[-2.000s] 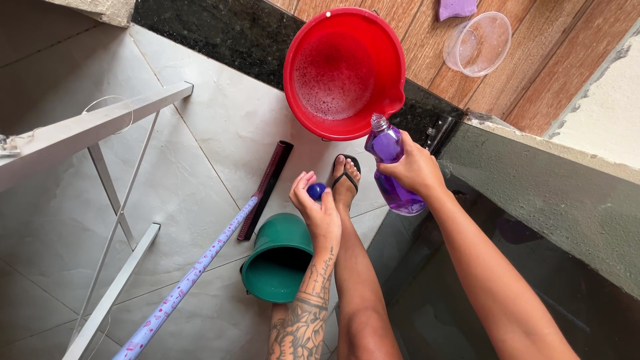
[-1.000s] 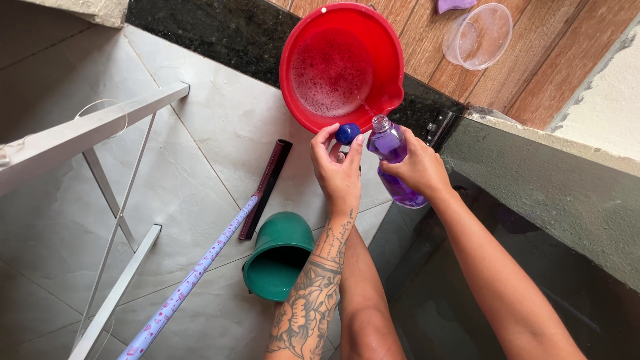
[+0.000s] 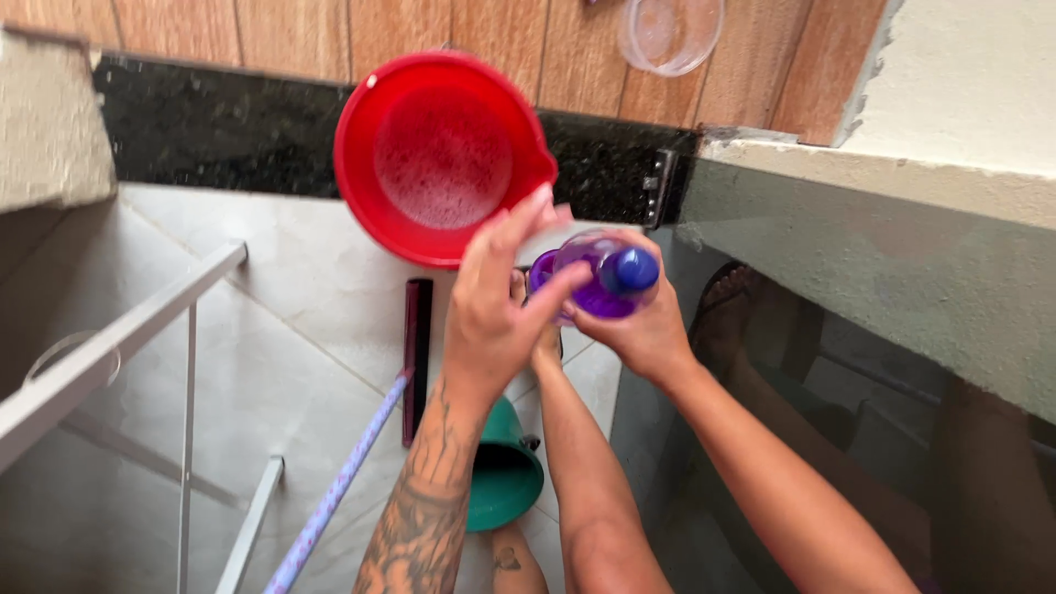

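Note:
My right hand (image 3: 639,322) is wrapped around a clear plastic bottle of purple liquid (image 3: 598,289), held upright with its blue cap (image 3: 634,270) seated on the neck. Beside it on the left, my left hand (image 3: 503,289) is raised with fingers spread, blurred, and nothing shows in it. Its fingertips overlap the lower right rim of a red plastic bucket (image 3: 351,181), and its thumb passes in front of the bottle. Foamy liquid (image 3: 445,157) lies in that bucket.
A squeegee head (image 3: 417,363) with a patterned handle (image 3: 338,495) rests on grey tiles. Behind my left forearm lies a green bucket (image 3: 507,495). A metal frame (image 3: 124,351) stands left. Clear plastic tub (image 3: 672,37) sits on wood-look flooring, beyond a black stone threshold (image 3: 223,132). Glass panel at right.
The blue cap, held in my left hand before, is now on the bottle. The thin stream from the bottle has stopped, and the bottle has been turned upright. My left hand has opened.

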